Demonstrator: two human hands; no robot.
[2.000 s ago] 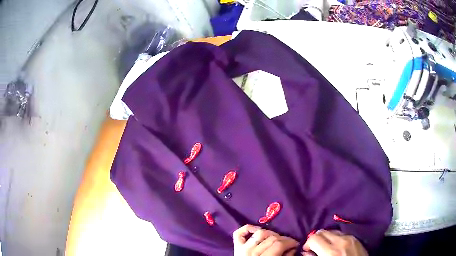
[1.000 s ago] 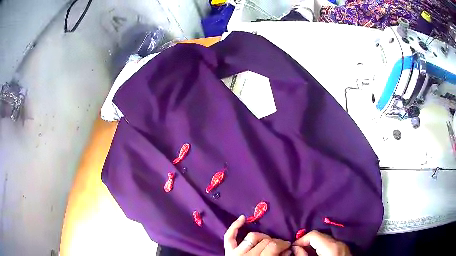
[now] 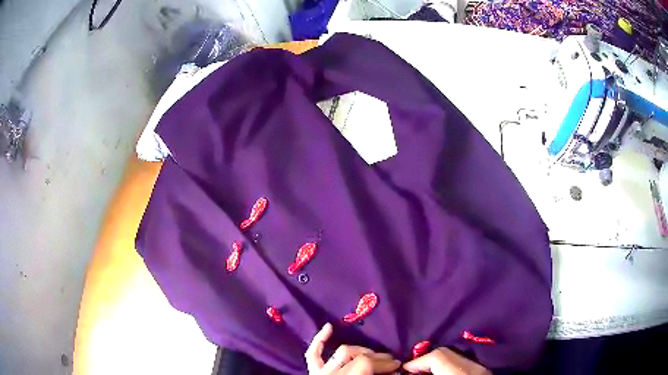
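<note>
A dark purple garment (image 3: 329, 190) lies spread over the sewing table, with an armhole-like opening near its top. Red frog closures (image 3: 304, 258) sit on it along the long front edge, several in all. Small dark round snaps (image 3: 303, 278) show beside some of them. My left hand (image 3: 353, 360) and my right hand (image 3: 443, 362) are at the bottom edge of the picture, fingertips together, pinching the garment beside a red closure (image 3: 420, 348). What lies between the fingertips is hidden, and both hands are partly cut off.
The sewing machine head (image 3: 597, 110) with a blue stripe stands at the right. Pink-handled thread snips (image 3: 658, 207) lie on the machine bed. Patterned fabric (image 3: 542, 16) is heaped behind. The table's curved wooden edge (image 3: 110, 242) borders the left.
The whole scene has shifted left in the view. Both hands stay together at the garment's lower edge. My left index finger was raised near a red closure and now shows just below and left of it.
</note>
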